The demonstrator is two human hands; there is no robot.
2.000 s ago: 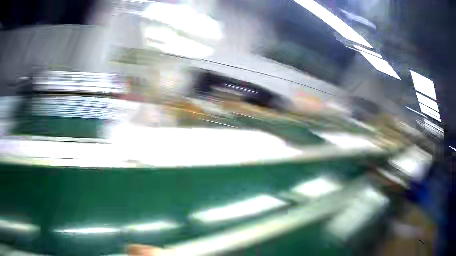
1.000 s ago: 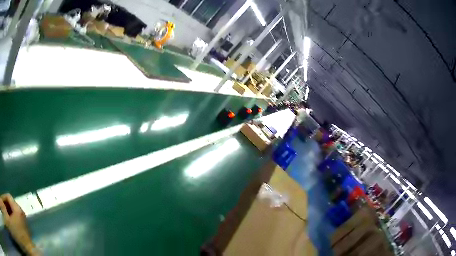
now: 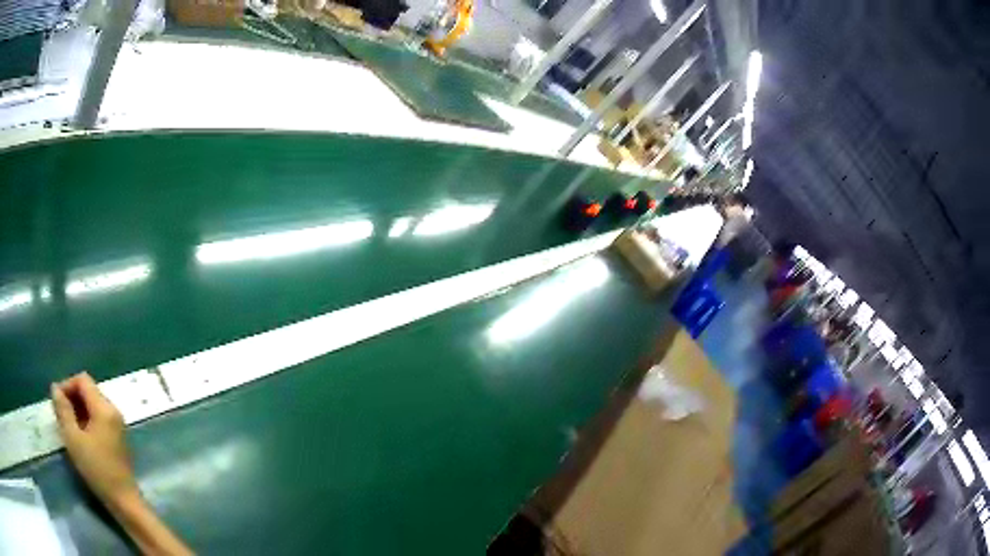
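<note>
My left hand (image 3: 96, 437) is at the lower left, over the cream conveyor edge rail (image 3: 315, 339). Its thumb and fingers curl towards each other around a small dark gap. No held thing can be made out, and I cannot tell if the fingertips pinch something small. My right hand is not in view. Black rounded speakers (image 3: 582, 214) with orange patches stand in a row far along the glossy green conveyor belt (image 3: 326, 190), well away from my hand.
An open carton (image 3: 647, 261) stands by the rail. Brown cardboard (image 3: 651, 462) with clear plastic (image 3: 673, 393) lies at the lower right, beside a blue crate (image 3: 698, 308). A white bench (image 3: 250, 87) with a green mat (image 3: 423, 81) runs behind the belt. A white corner shows lower left.
The strong early blur has cleared. Since one second ago, the view has shifted, so belt, carton and speakers sit further right. More of my left hand and forearm shows, still by the rail.
</note>
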